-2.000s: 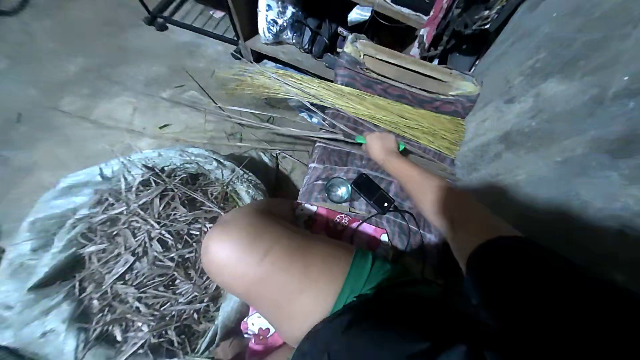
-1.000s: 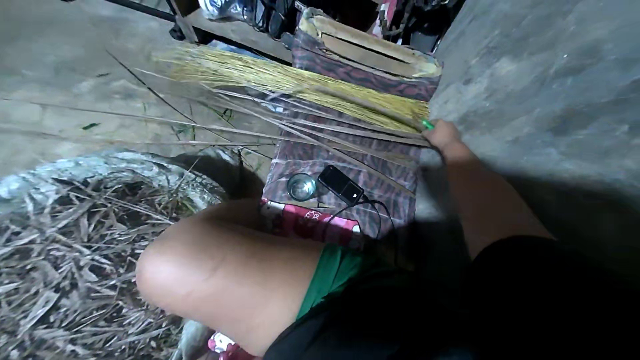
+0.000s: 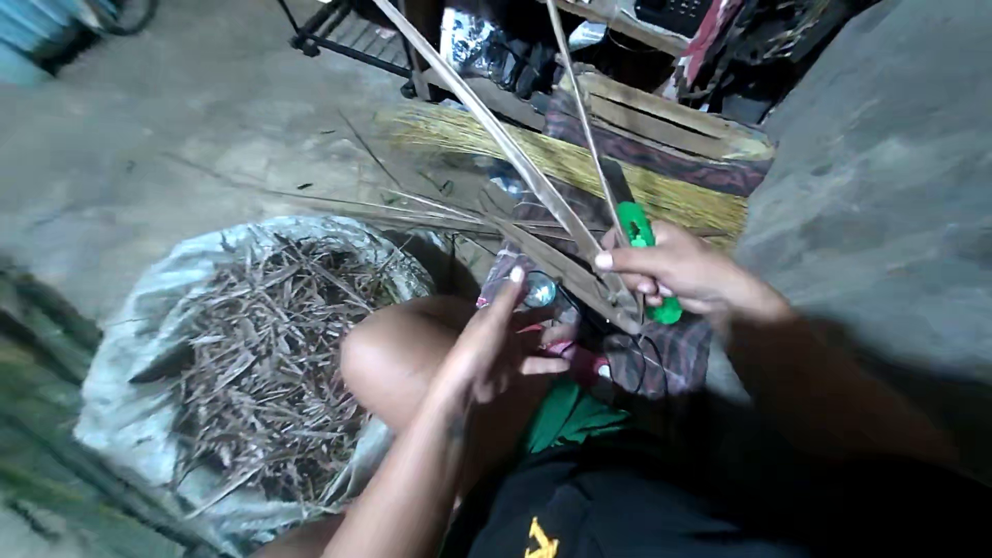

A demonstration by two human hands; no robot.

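My right hand (image 3: 674, 267) is closed around a green-handled knife (image 3: 639, 232), its dark blade pointing up and away, together with the butt ends of several long dry leaf strips (image 3: 504, 143). These strips fan out toward the top of the view. Beside them, to the left, my left hand (image 3: 504, 333) is raised over my knee, its fingers apart and holding nothing. A small round glass object (image 3: 540, 290) shows just past its fingers. Behind my hands, a bundle of thin yellow sticks (image 3: 558, 159) lies across a patterned cloth (image 3: 659, 360).
A large pale sack (image 3: 132, 364) full of dry leaf scraps (image 3: 271, 380) stands open left of my knee. Shelves with bags and other items (image 3: 535, 108) are at the top, beside a black metal rack (image 3: 356, 54). A grey wall (image 3: 891, 155) rises on the right.
My right hand has lifted the knife and leaf strips off the cloth toward me. My left hand has come into view. The camera view has shifted.
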